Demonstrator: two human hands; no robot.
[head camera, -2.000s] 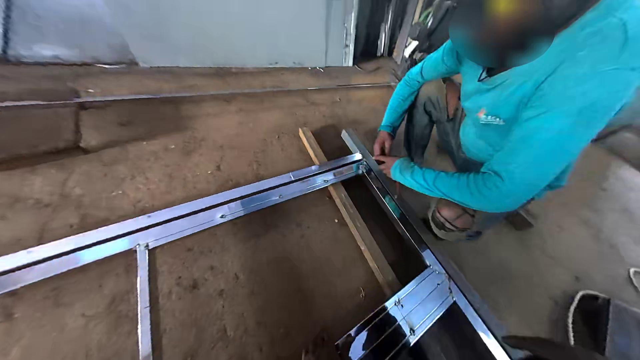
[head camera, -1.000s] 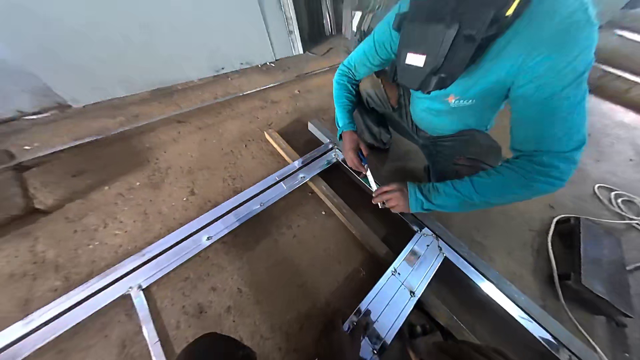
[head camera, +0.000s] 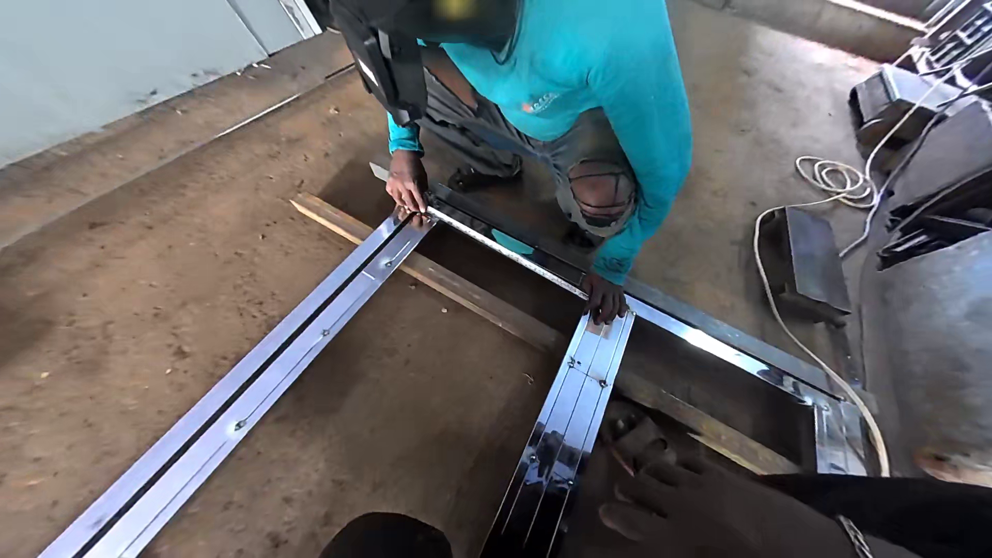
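My right hand (head camera: 666, 504) is low at the right, in shadow, its fingers spread beside a polished metal panel (head camera: 585, 380) with screw-like fittings; nothing shows in it. My left hand is out of view. Across from me, a crouching co-worker's hands (head camera: 407, 184) (head camera: 606, 298) rest on the joints of a shiny metal frame. A pale, marked measuring strip (head camera: 508, 254) stretches between those hands along the frame's side rail (head camera: 697, 341). A long double metal bar (head camera: 263, 387) runs from the far joint down to the lower left.
A wooden batten (head camera: 480, 306) lies under the frame on the dirty floor. At the right are a dark metal block (head camera: 810, 260), a coiled pale cable (head camera: 833, 178) and other metal pieces. A grey wall panel (head camera: 116, 62) stands at the upper left. A sandalled foot (head camera: 635, 434) is near my hand.
The co-worker's hands, close together around a small object one second ago, are now apart, with the measuring strip stretched between them. My right hand has come into clear view. The view has shifted right.
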